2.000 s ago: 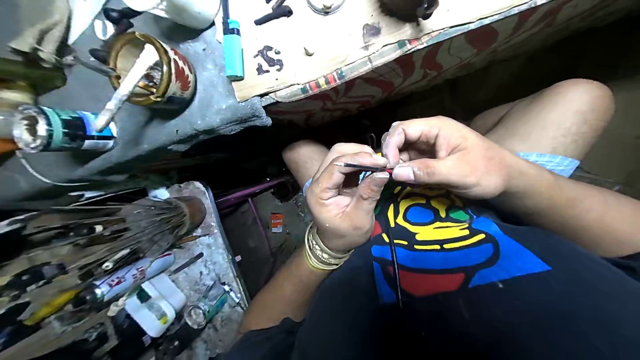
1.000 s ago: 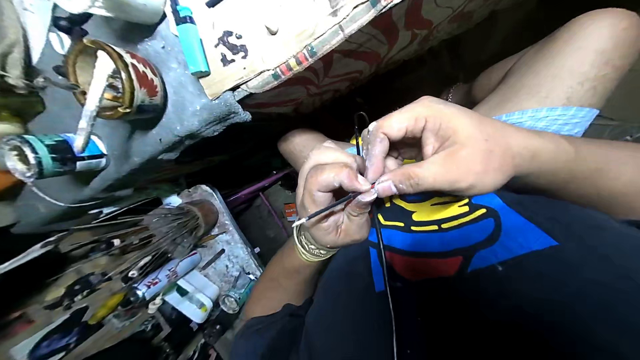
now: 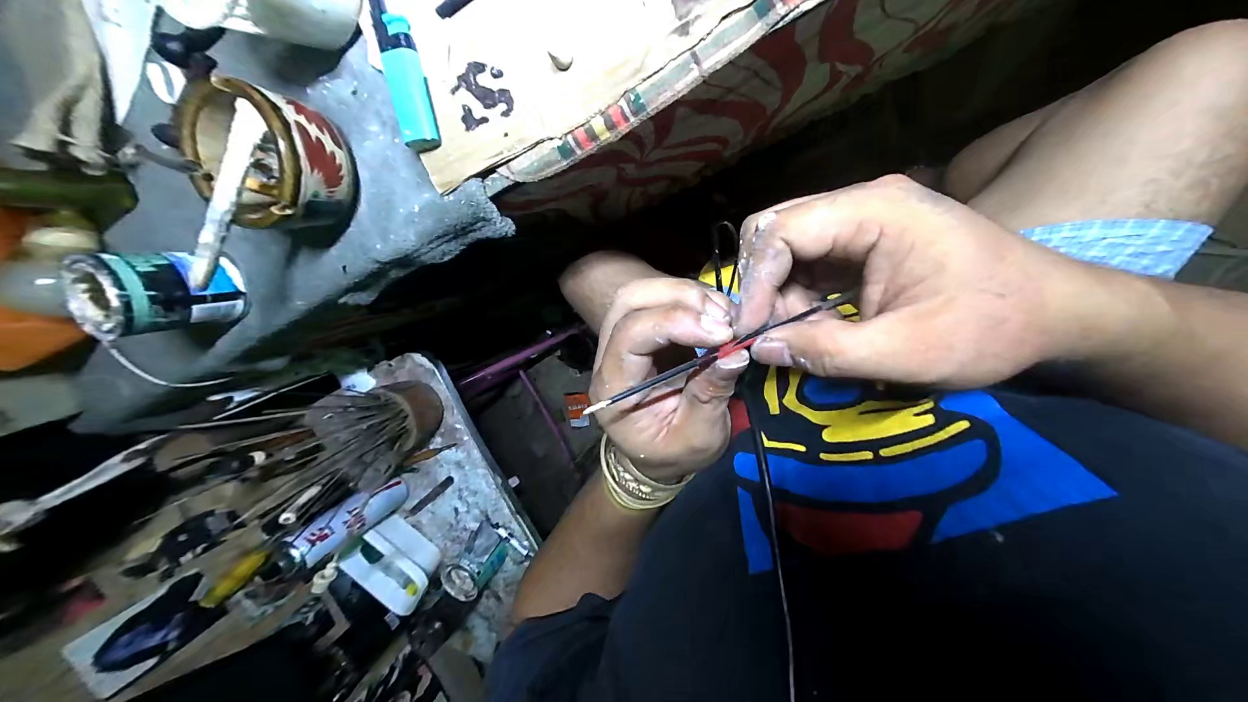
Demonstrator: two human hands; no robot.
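Note:
My left hand [image 3: 668,375], with gold-coloured bangles [image 3: 634,478] at its wrist, pinches a thin dark stick [image 3: 648,383] that has a pale tip and a red section near the fingertips. My right hand [image 3: 907,283] meets it there, thumb and fingertips closed at the red section, and the stick's other end passes below its fingers. A dark cord [image 3: 775,526] hangs from the fingertips down over the black shirt. Above them a dark narrow loop [image 3: 723,253] stands up between the hands. How the cord joins the stick is hidden by the fingers.
A grey surface at upper left bears a painted mug [image 3: 317,161], a small jar [image 3: 166,292] and a turquoise lighter [image 3: 409,93] beside a stained cloth [image 3: 526,88]. At lower left, a cluttered table holds a pot of thin sticks [image 3: 414,414], a spray can [image 3: 346,522] and a white container [image 3: 390,565].
The stick's pale end now extends farther out past my left hand than two seconds ago. Both hands have stayed together at the fingertips. The view has shifted somewhat.

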